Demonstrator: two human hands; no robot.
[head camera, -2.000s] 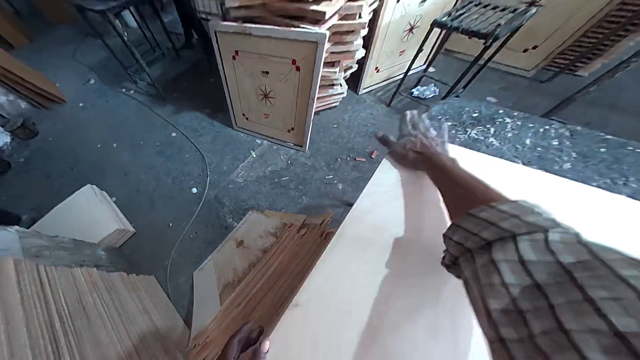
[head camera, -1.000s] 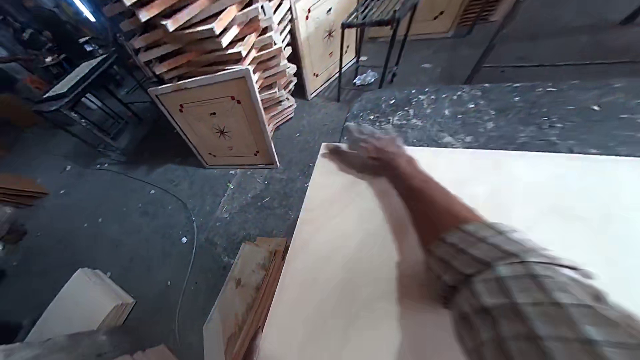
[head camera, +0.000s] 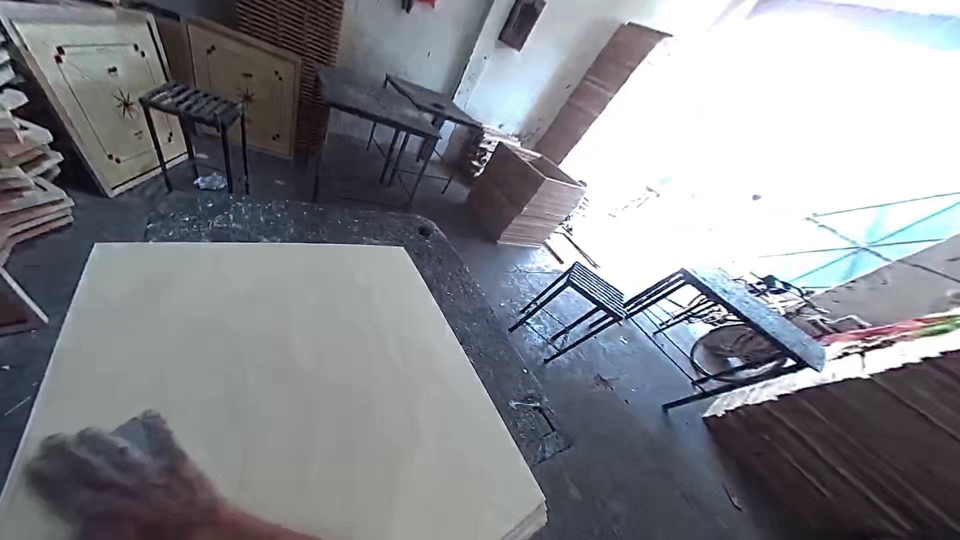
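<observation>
A pale, smooth plywood sheet lies on a dark, paint-spattered worktable, and a layered edge shows at its near right corner. Over the sheet's left part, near its left edge, is my right hand, dusty and blurred by motion, its forearm running to the bottom edge. A greyish patch shows at the fingers; whether it is a held piece or dust on the skin cannot be told. My left hand is out of view.
Finished carrom boards lean at the back left beside a stack of wooden frames. A metal stool stands beyond the worktable. To the right are another stool, a long bench, a bicycle wheel and stacked brown boards.
The view has swung far to the right. My right hand, at the sheet's far left corner one second ago, is now nearer me along its left side. My left hand has left view since two seconds ago.
</observation>
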